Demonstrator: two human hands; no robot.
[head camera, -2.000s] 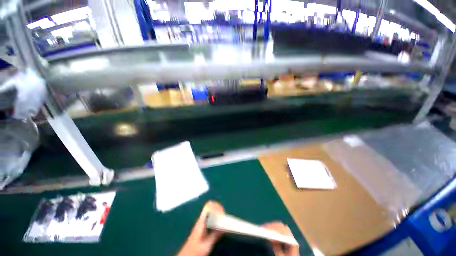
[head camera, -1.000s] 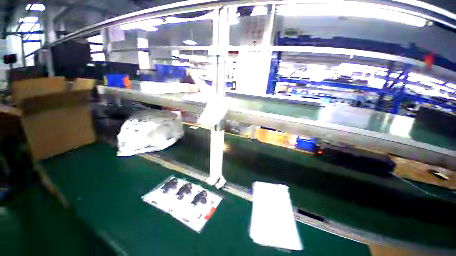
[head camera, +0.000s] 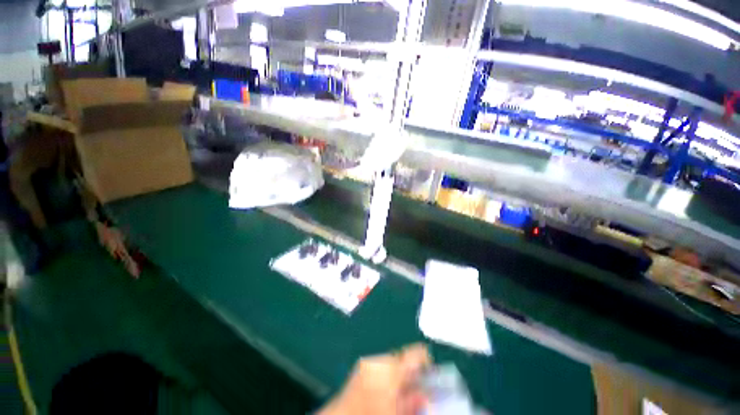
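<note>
My left hand (head camera: 377, 385) is blurred at the bottom edge. Its fingers are closed on a pale, shiny, blurred item (head camera: 448, 391), cut off by the frame edge; I cannot tell whether it is a bag, a card or both. My right hand is not visible. A stack of white poly bags (head camera: 454, 308) lies on the green bench just beyond the hand. Glossy bagged cards (head camera: 324, 274) lie to its left, with dark pictures and a red-orange block facing up.
The brown cardboard sheet (head camera: 613, 393) shows at bottom right with a white card corner (head camera: 653, 408) on it. A white upright (head camera: 380, 203) stands behind the bagged cards. A large plastic bag (head camera: 276, 174) and an open carton (head camera: 134, 154) are at left. A black round shape (head camera: 105, 391) is at bottom left.
The view has swung left since the oldest frame, then tipped down and shifted a little. Both hands held a thick-edged card stack, then left the picture. Now my left hand shows with the pale item.
</note>
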